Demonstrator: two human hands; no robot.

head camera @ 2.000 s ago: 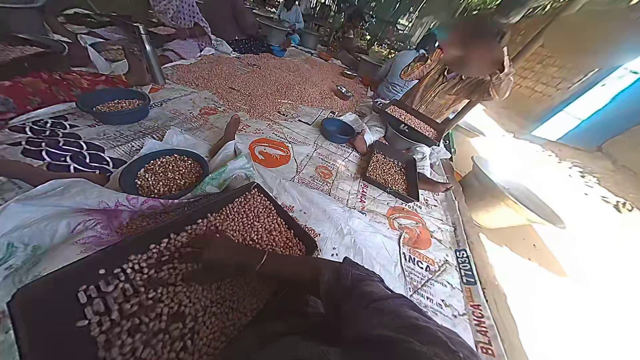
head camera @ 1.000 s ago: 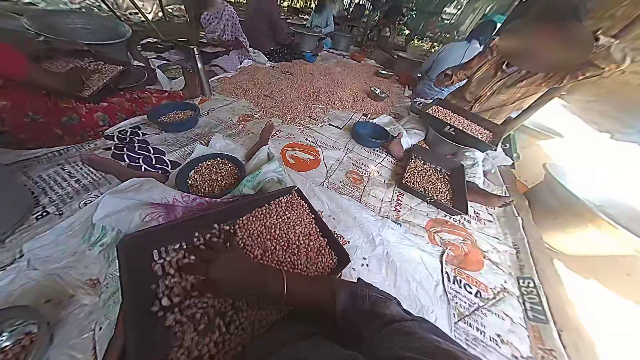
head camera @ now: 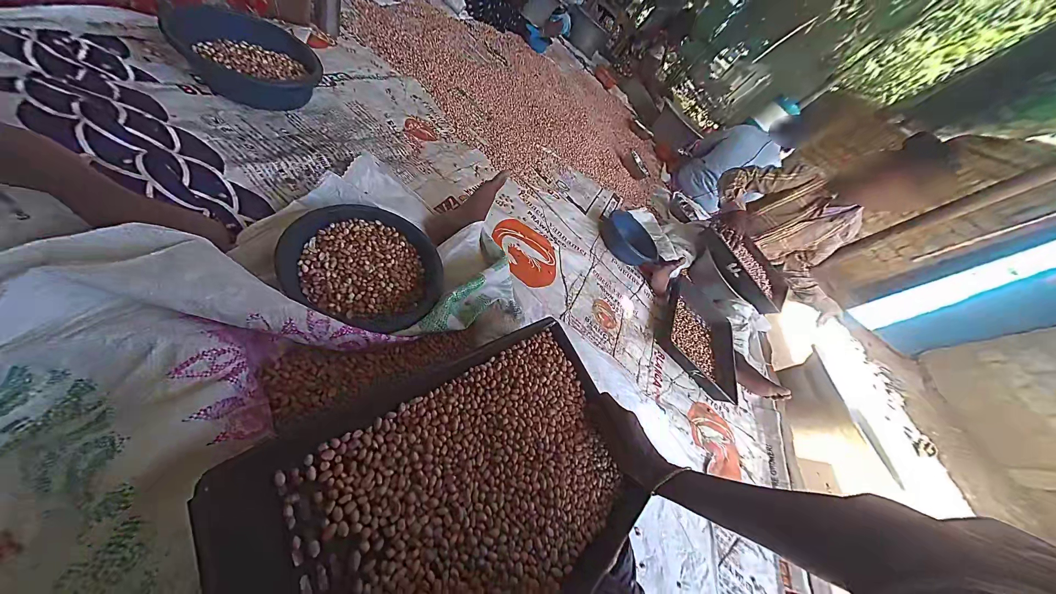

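A dark rectangular tray [head camera: 239,511] full of shelled peanuts [head camera: 462,462] fills the lower middle of the view, tilted in the frame. My right hand [head camera: 629,441], with a thin bangle at the wrist, grips the tray's right rim. My left hand is out of view. Just beyond the tray's far rim stands a dark round bowl [head camera: 289,247] of peanuts. More nuts [head camera: 355,371] lie on the sacking along the tray's far left side.
A large heap of peanuts [head camera: 511,99] covers the printed sack sheet [head camera: 577,289]. A blue basin [head camera: 313,66] holds nuts. On the right, a person [head camera: 792,198] sits by a small blue bowl [head camera: 627,239] and two nut trays, one marked here [head camera: 726,363].
My right hand has moved from among the peanuts to the tray's right rim. The peanuts now cover more of the tray. The view has tilted strongly.
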